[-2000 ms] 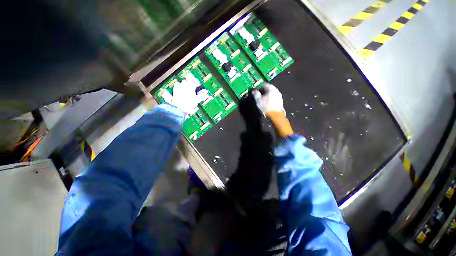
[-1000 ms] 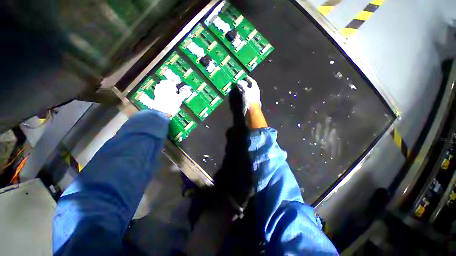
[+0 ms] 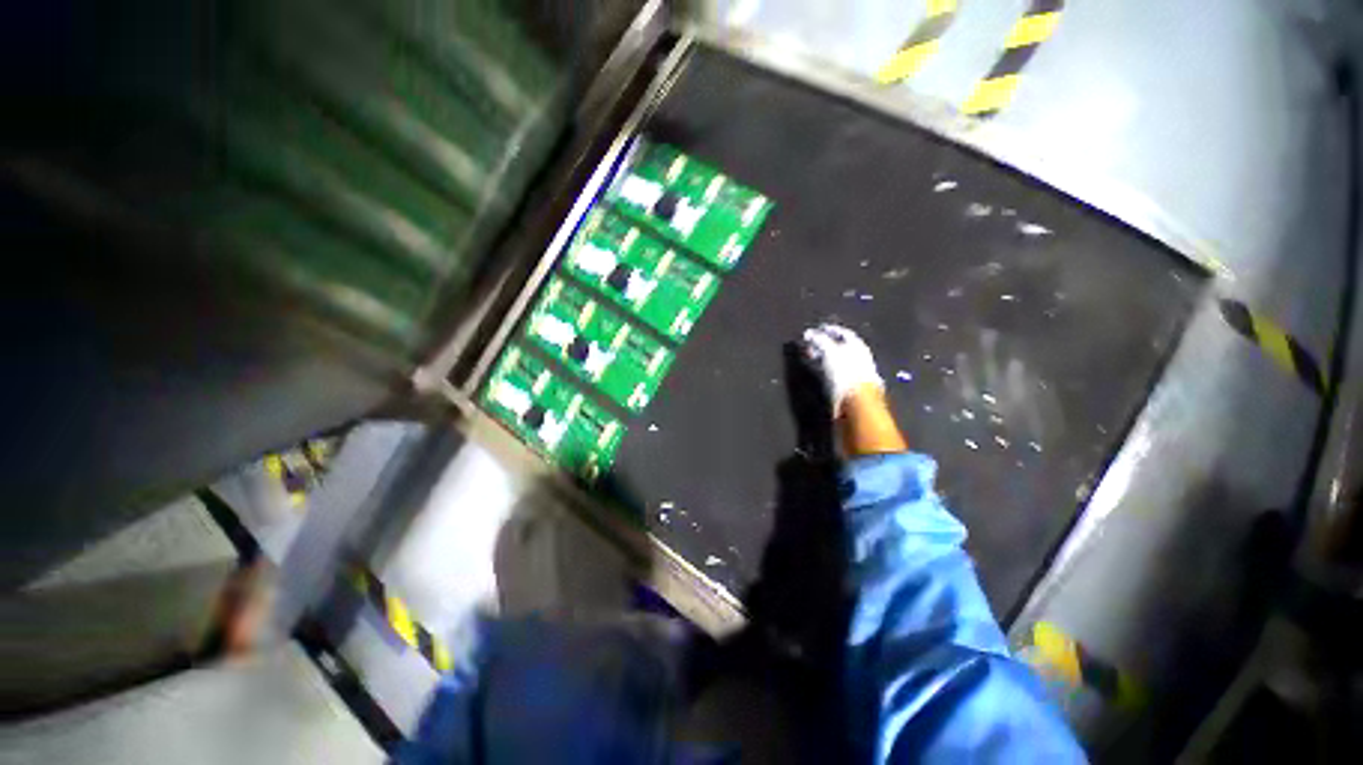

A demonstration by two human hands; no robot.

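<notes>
Several green circuit boards (image 3: 604, 302) with white and black parts lie side by side in a row on a dark, metal-edged surface (image 3: 957, 329), along its left edge. My right hand (image 3: 840, 366), in a white glove, is over the dark surface, to the right of the boards and apart from them. Its fingers are small and blurred, so whether they are closed cannot be made out. My left hand is not visible; only a blue sleeve (image 3: 546, 695) shows at the bottom.
A blurred dark structure with green rows (image 3: 374, 180) stands at the upper left, beside the surface's metal edge. Pale floor (image 3: 1151, 90) with yellow-black tape (image 3: 1017, 60) shows beyond the far edge. More tape (image 3: 1278, 347) is at the right.
My left hand has left the boards and gone out of view. My right hand is now farther right of the boards, away from their edge. The camera view has turned.
</notes>
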